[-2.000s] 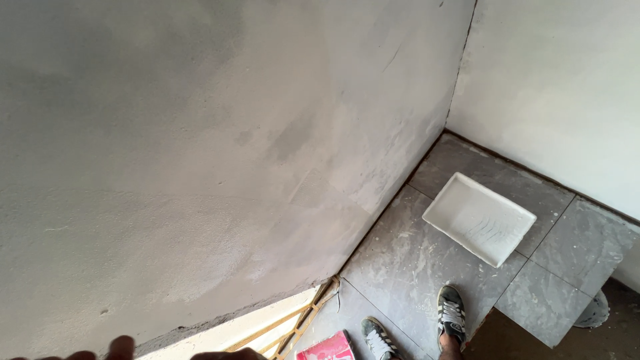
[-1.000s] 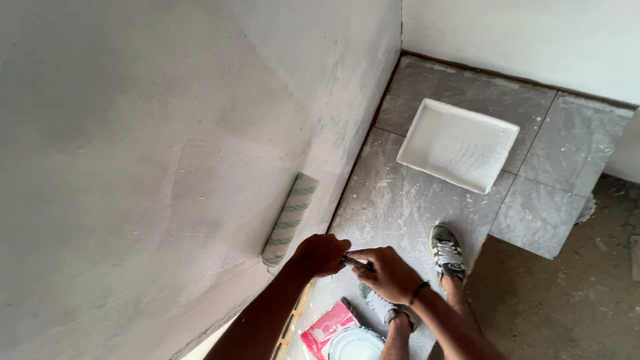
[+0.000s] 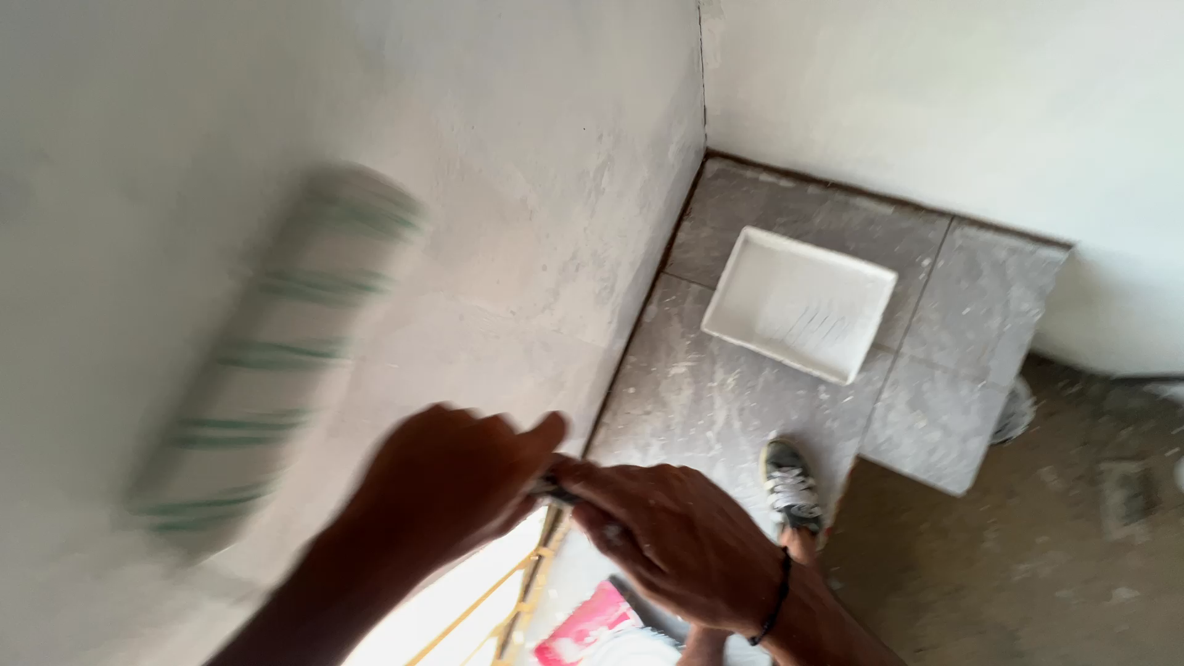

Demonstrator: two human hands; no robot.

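A striped paint roller (image 3: 277, 356), blurred, lies against the grey plastered wall (image 3: 518, 203) on the left. Both hands are closed on the roller's handle (image 3: 557, 490), most of which their fingers hide. My left hand (image 3: 453, 472) is nearer the wall, and my right hand (image 3: 671, 536), with a dark cord at its wrist, grips just to its right. On the floor beyond them rests a white paint tray (image 3: 800, 305) with streaked paint in it.
Paint-spotted grey tiles (image 3: 731, 398) end in a stepped edge above rough brown ground (image 3: 990, 555). A shoe (image 3: 791, 486) stands on the tiles. A pink bag (image 3: 592, 624) and part of a white round lid (image 3: 638, 647) lie below my hands, beside a yellow lattice (image 3: 518, 592).
The roller and both hands, barely in view two seconds ago, came into view by one second ago. Since then the roller has moved along the wall and appears much larger.
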